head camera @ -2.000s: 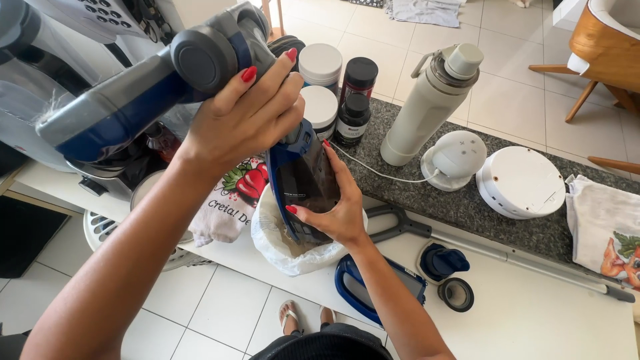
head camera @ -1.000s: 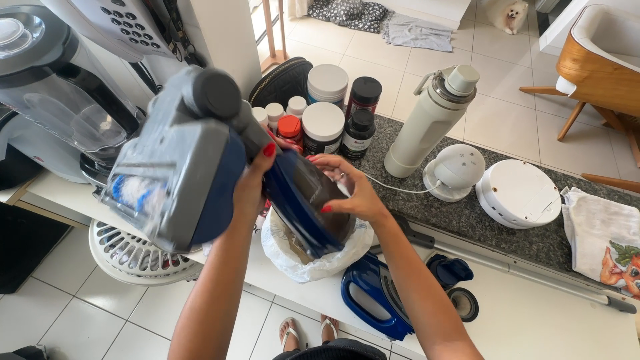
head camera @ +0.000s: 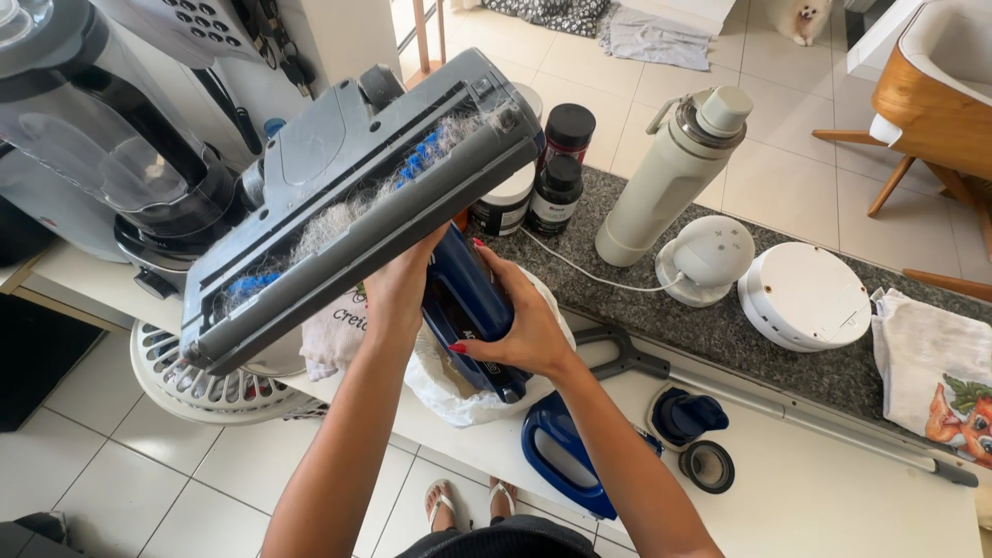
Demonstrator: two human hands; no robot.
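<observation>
A grey vacuum cleaner floor head (head camera: 364,209) is tilted with its underside up, hair and fluff matted over its blue brush roller. Its blue body (head camera: 469,302) points down over a bin lined with a white bag (head camera: 457,403). My left hand (head camera: 403,287) grips the vacuum behind the floor head, its fingers mostly hidden. My right hand (head camera: 519,318) holds the right side of the blue body, thumb across the front. On the white counter below lie a blue handled vacuum part (head camera: 562,457), a dark blue filter piece (head camera: 690,415) and a round cup-like filter (head camera: 707,466).
A grey handle with a metal tube (head camera: 783,411) lies along the granite ledge (head camera: 620,287). On the ledge stand a bottle (head camera: 674,174), dark jars (head camera: 556,194), a white speaker (head camera: 709,252), a round white device (head camera: 806,296) and a cloth (head camera: 930,364). A blender (head camera: 132,147) stands left.
The floor head has turned, so its underside and hair-covered roller now face the camera. My left hand has turned with it. My right hand stays on the blue body over the bin.
</observation>
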